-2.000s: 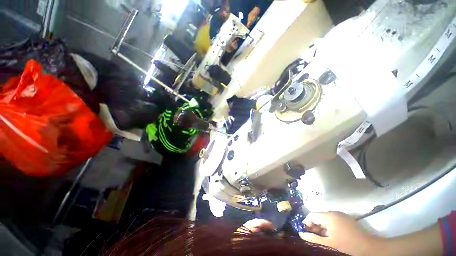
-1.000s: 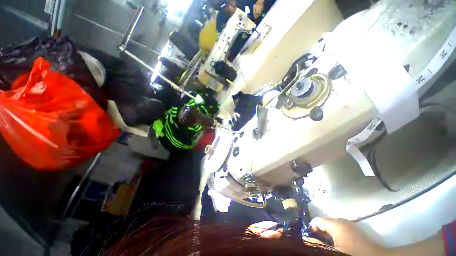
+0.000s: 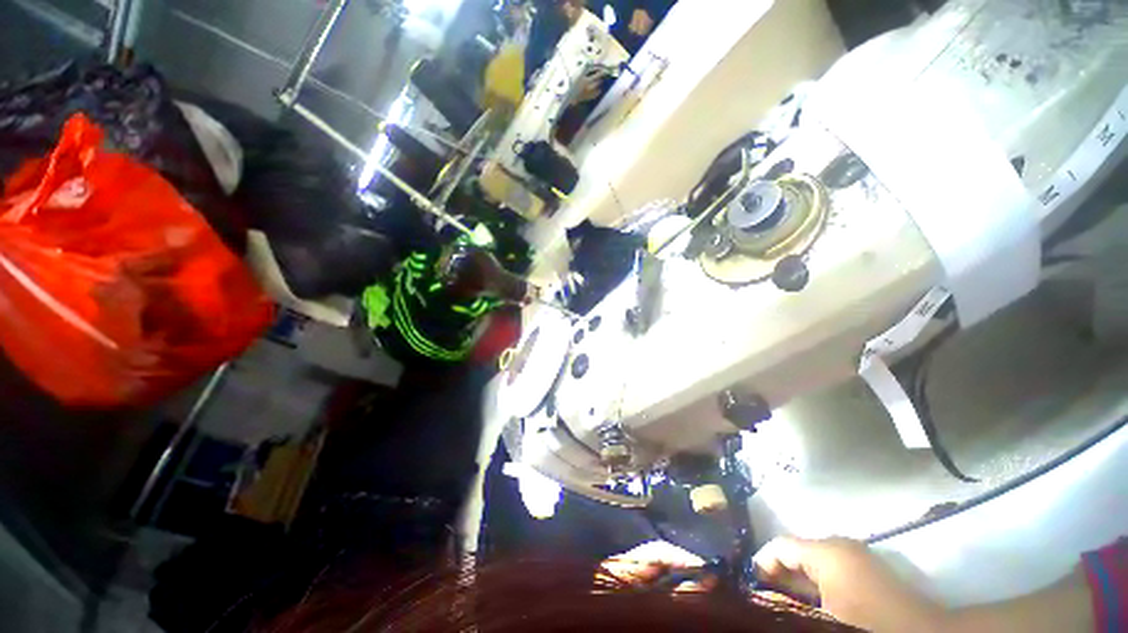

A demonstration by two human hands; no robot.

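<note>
The cream-white sewing machine head [image 3: 742, 322] runs from the upper right down to the lower middle. Dark cloth [image 3: 557, 526] lies under its needle end, with small shiny spots near the fingers. My right hand [image 3: 823, 579] comes in from the right edge, its fingertips on the dark cloth beside the needle area. My left hand [image 3: 653, 565] shows only as brightly lit fingers on the cloth at the bottom, the rest hidden by hair. The needle and presser foot are too dark and blurred to make out.
A red-orange plastic bag [image 3: 118, 278] hangs at the left, with black bags [image 3: 87, 105] behind. A black-and-green striped garment bundle [image 3: 427, 309] lies left of the machine. Another sewing machine [image 3: 557, 93] and part of a person stand behind. A measuring tape [image 3: 909, 324] hangs off the head.
The camera view has shifted slightly. Both hands stay close to the needle area. My left fingers show a little more than two seconds ago.
</note>
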